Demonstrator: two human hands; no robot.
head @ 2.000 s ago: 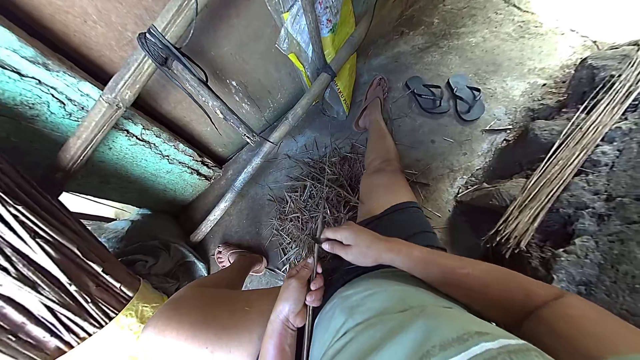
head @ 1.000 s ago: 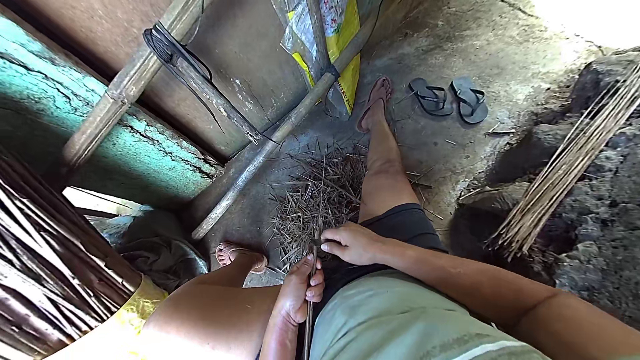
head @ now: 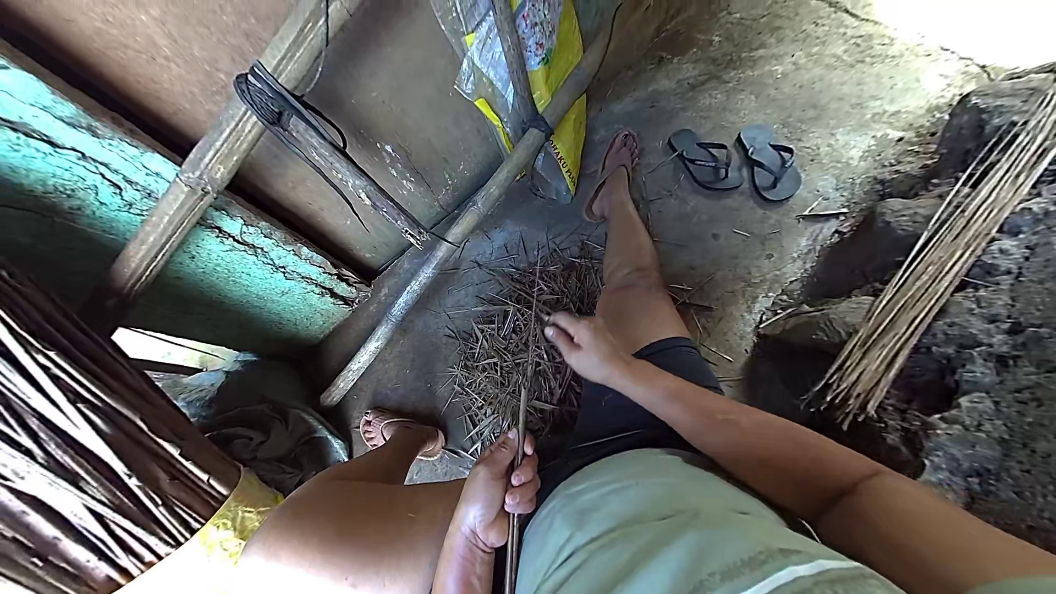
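A long thin plant stalk (head: 516,487), like a leaf midrib, runs upright between my legs. My left hand (head: 497,487) is closed around its lower part near my lap. Farther up, my right hand (head: 582,342) is beside the stalk's thin upper end, with thumb and forefinger close together; whether they pinch the stalk or a small blade I cannot tell. Beneath both hands, a pile of short dry shavings and leaf scraps (head: 516,355) lies on the floor between my feet.
A bundle of thin stripped sticks (head: 940,256) leans on rough stone (head: 990,388) at right. Darker stalks (head: 91,445) fill a yellow-edged sack (head: 243,516) at lower left. Bamboo poles (head: 462,223) cross by the wall. Flip-flops (head: 738,161) and a plastic sack (head: 549,74) are farther ahead.
My right hand has moved away from my left hand, up along the stalk toward its thin end. My left hand stays closed around the stalk near my lap.
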